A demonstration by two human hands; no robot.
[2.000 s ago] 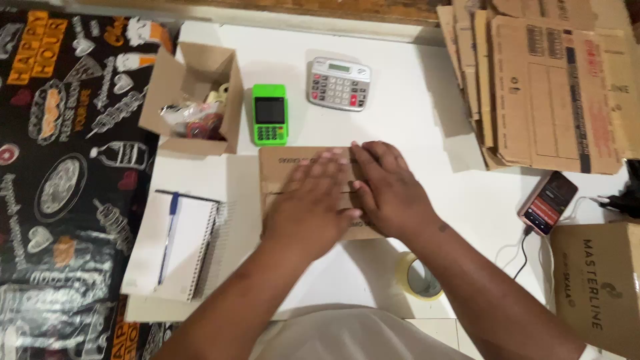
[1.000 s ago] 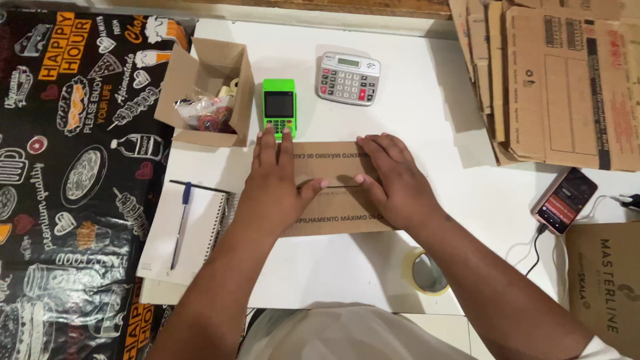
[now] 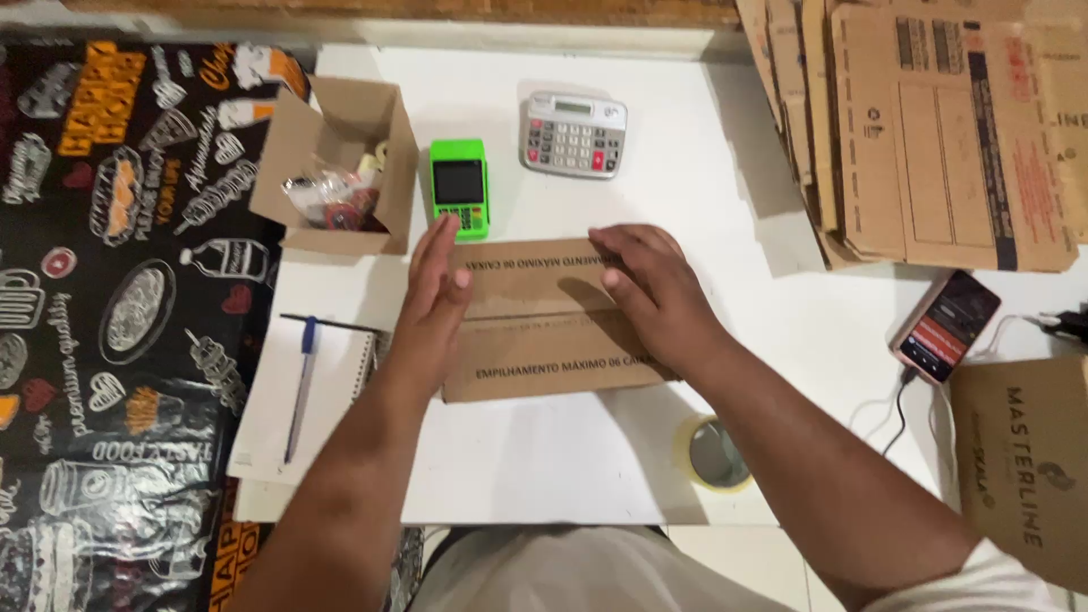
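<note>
A cardboard box (image 3: 544, 340) with printed flaps meeting at a middle seam lies on the white table in front of me. My left hand (image 3: 433, 314) is at its left edge, palm turned inward, fingertips near the green card terminal (image 3: 460, 183). Over the box's right side rests my right hand (image 3: 659, 293), its fingers slightly bent and covering part of the print. Whether either hand presses on the cardboard cannot be told. A roll of clear tape (image 3: 716, 452) lies near the front edge, partly behind my right forearm.
An open carton (image 3: 395, 170) holding plastic-wrapped items stands back left, beside a calculator (image 3: 575, 136). A notebook (image 3: 327, 391) with a pen (image 3: 299, 391) lies left. Flattened cardboard (image 3: 909, 170), a plugged-in phone (image 3: 948, 327) and another carton (image 3: 1020, 459) are at right.
Both hands lay flat over the box's middle two seconds ago; they have moved apart towards its left and right sides, uncovering the seam and the print.
</note>
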